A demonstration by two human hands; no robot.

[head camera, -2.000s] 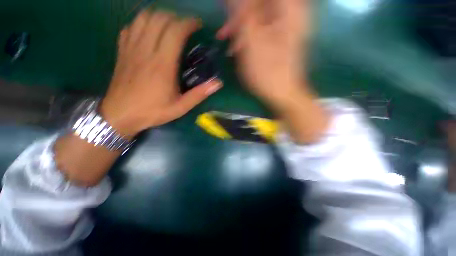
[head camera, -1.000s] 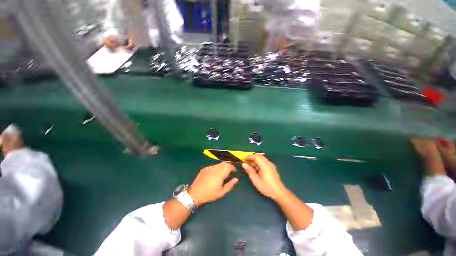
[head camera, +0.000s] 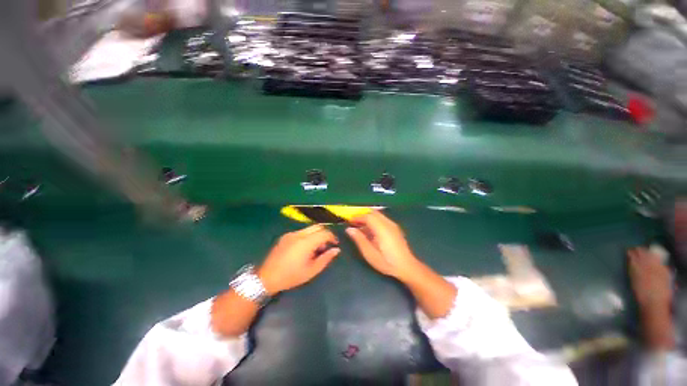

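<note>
My left hand (head camera: 297,260), with a silver bracelet watch (head camera: 248,285) on the wrist, is curled around a small dark thing (head camera: 325,247) that looks like a watch head, mostly hidden by the fingers. My right hand (head camera: 383,245) is just right of it, fingers bent and pointing towards the left hand, with a small gap between them. Blur hides whether it holds a thin tool. Both hands are just on the near side of the yellow and black tape marker (head camera: 320,214); the right fingertips overlap its right end.
Several watch heads (head camera: 384,182) lie spaced along the green belt (head camera: 248,170). A slanting metal post (head camera: 105,154) stands at left. Pale card (head camera: 526,277) and a small dark block (head camera: 555,241) lie at right. Black trays (head camera: 512,94) are beyond. Other people's sleeves (head camera: 22,301) and hand (head camera: 649,290) show at the sides.
My hands were apart over the belt, the left around a watch head; they came back together beside the tape marker. Since one second ago they barely differ, while the camera view has shifted.
</note>
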